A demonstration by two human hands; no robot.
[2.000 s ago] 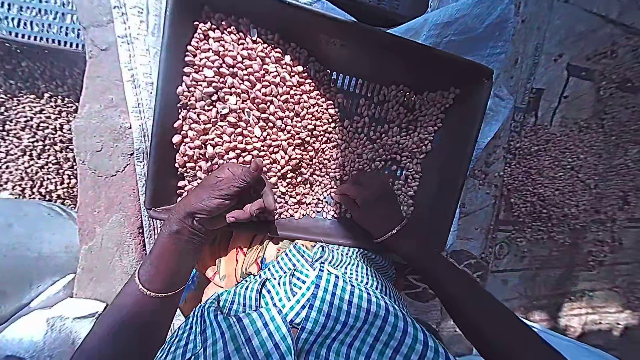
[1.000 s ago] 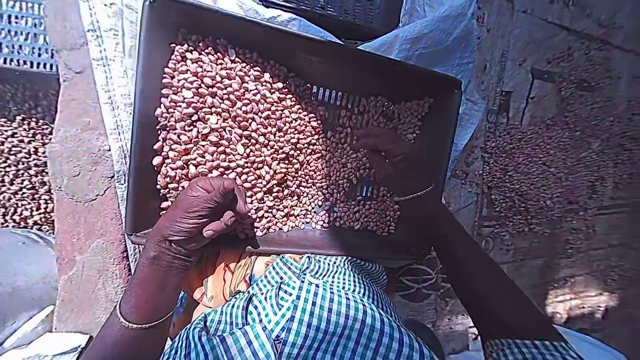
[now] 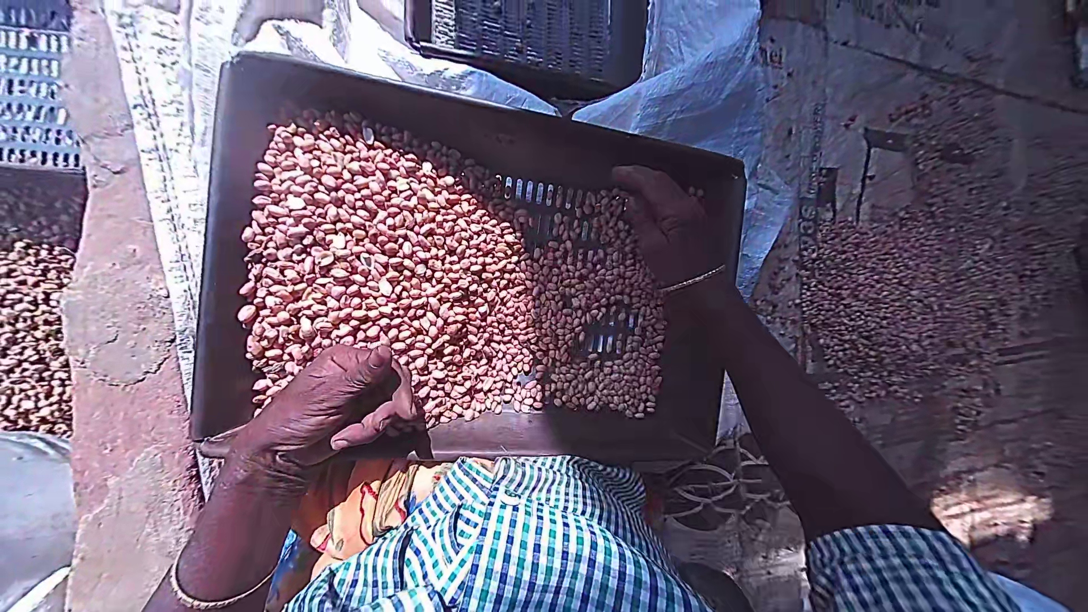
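A dark plastic tray (image 3: 510, 435) with a slotted bottom lies in front of me, tilted slightly in view. Shelled peanuts (image 3: 382, 263) cover most of it, thick on the sunlit left and thinner on the shaded right, where slots show. My left hand (image 3: 353, 404) is over the near left rim, fingers curled and thumb near the forefinger; whether a nut is between them cannot be told. At the right side of the tray, my right hand (image 3: 667, 221) reaches over the thinner nuts, in shadow, its fingers towards the far edge. What its fingers touch is unclear.
Beyond the tray stands another dark slotted crate (image 3: 535, 38) on a white woven plastic sheet (image 3: 705, 93). More nuts (image 3: 901, 306) are spread over the ground covering at right. On the left are a stone ledge (image 3: 123, 340), a slotted crate (image 3: 38, 93), a nut heap (image 3: 34, 340) and a metal vessel (image 3: 34, 501).
My right hand has moved from the near edge of the tray over the nuts to its far right part. My left hand stays at the near left rim, curled.
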